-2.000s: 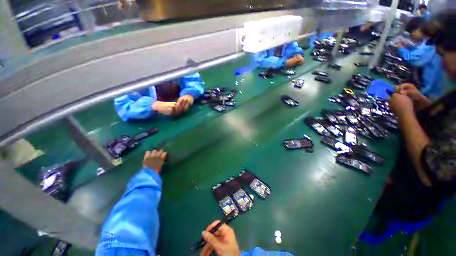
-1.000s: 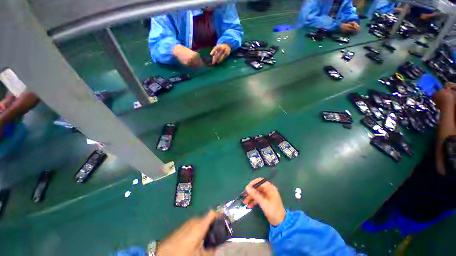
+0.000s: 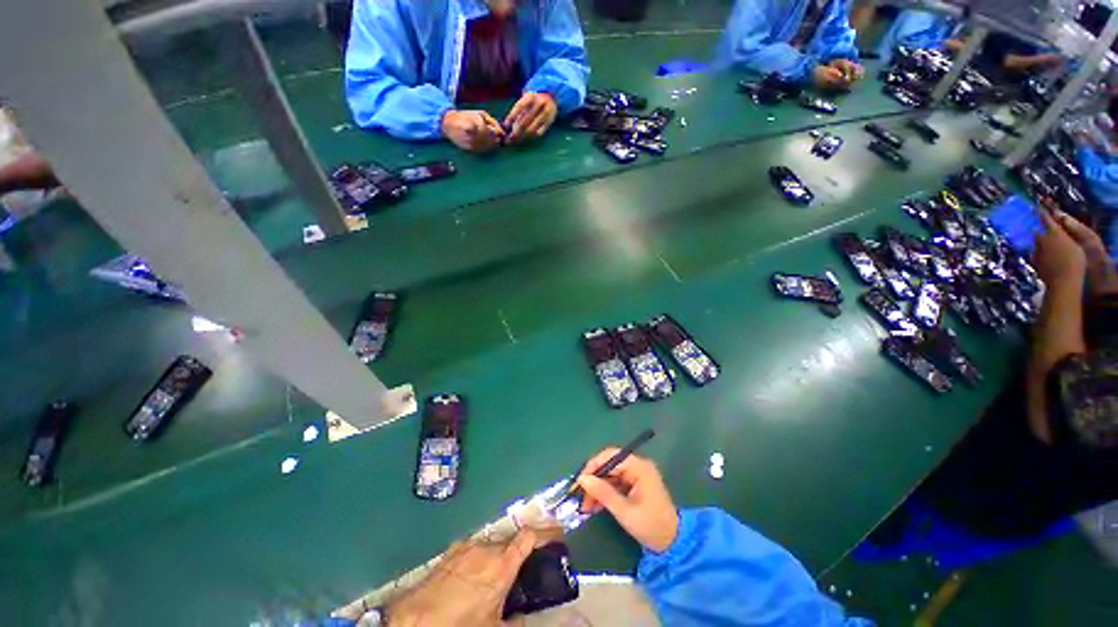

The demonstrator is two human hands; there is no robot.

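Note:
My left hand [image 3: 472, 582] is at the bottom centre, closed on a black open phone [image 3: 543, 581], over a pale sticker sheet [image 3: 405, 582] at the bench edge. My right hand [image 3: 634, 500] holds dark tweezers [image 3: 631, 452] like a pencil, their tip pointing down-left at the bright sheet end beside my left fingers. Whether a piece is at the tip cannot be told. Three open phones [image 3: 644, 360] lie in a short row beyond my hands. Another phone [image 3: 439, 447] lies to their left.
A grey slanted post [image 3: 233, 245] stands at left, with white bits [image 3: 289, 465] near its foot. More phones [image 3: 168, 397] lie spaced at left. A large phone pile [image 3: 956, 263] lies at right beside a person's hands [image 3: 1069, 251]. People in blue smocks [image 3: 411, 74] sit opposite.
Since a second ago, my left hand and the phone have shifted slightly, and the sticker sheet shows more. Earlier, my left hand was reached out across the bench without this phone. The view has turned and shifted.

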